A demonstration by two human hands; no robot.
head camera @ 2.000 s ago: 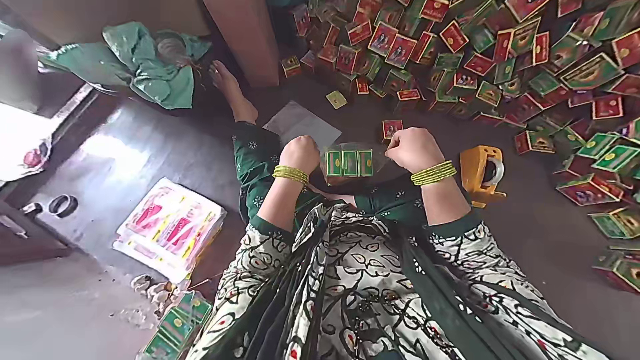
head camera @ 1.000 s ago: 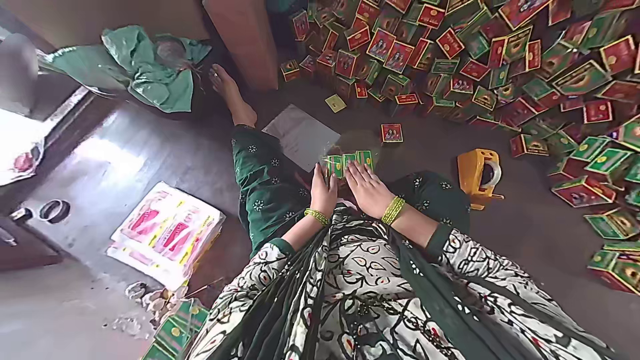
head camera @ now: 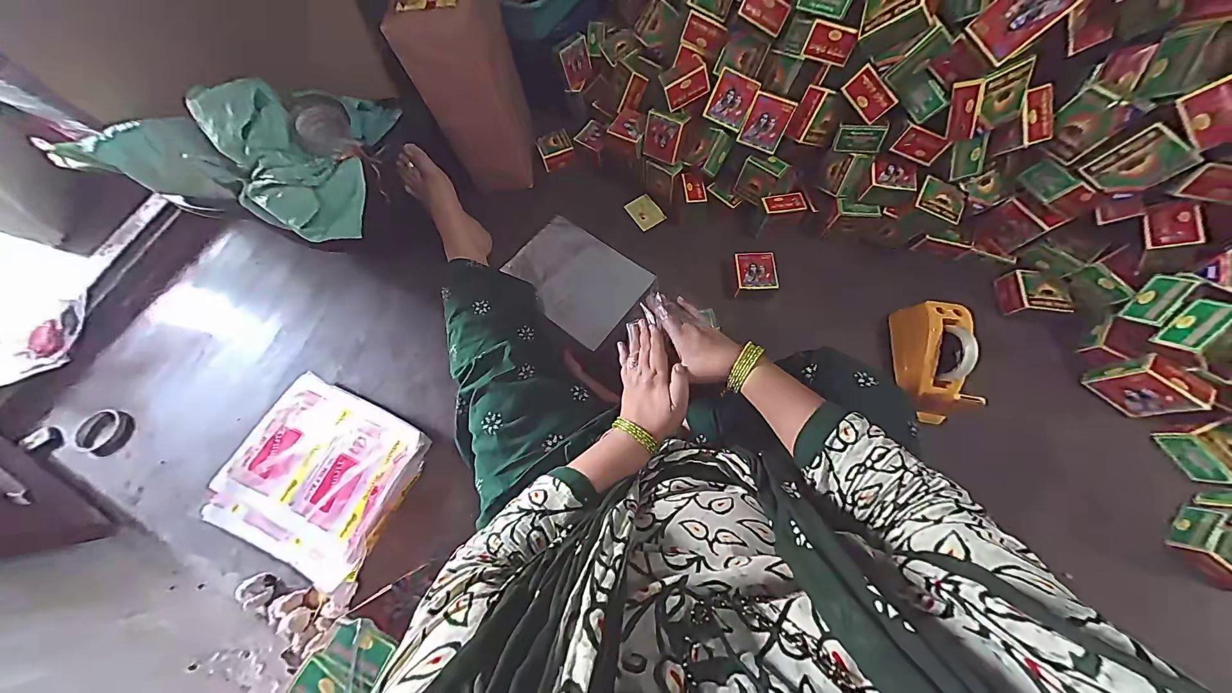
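My left hand [head camera: 651,385] and my right hand [head camera: 695,342] are close together above my lap, fingers extended, the right one farther forward. They cover most of what lies beneath them; only a small green-and-pale corner of a packet [head camera: 708,316] shows past the right fingers. Whether either hand grips it cannot be told. A translucent plastic sheet [head camera: 589,279] lies on the floor just beyond my left hand, near its fingertips. One small red box [head camera: 756,271] stands by itself ahead of my right hand. To the right is a yellow tape dispenser [head camera: 922,356] with a roll of tape.
A large heap of small red and green boxes [head camera: 866,144] spreads over the back and right floor. Printed plastic sheets [head camera: 322,472] are stacked at left. A green cloth bag [head camera: 279,168], a pillar [head camera: 467,87], a yellow card [head camera: 645,212] and a dark ring [head camera: 104,432] are around.
Two seconds ago the hands were apart on either side of a row of green boxes. They have come together over it, and the row is now mostly hidden.
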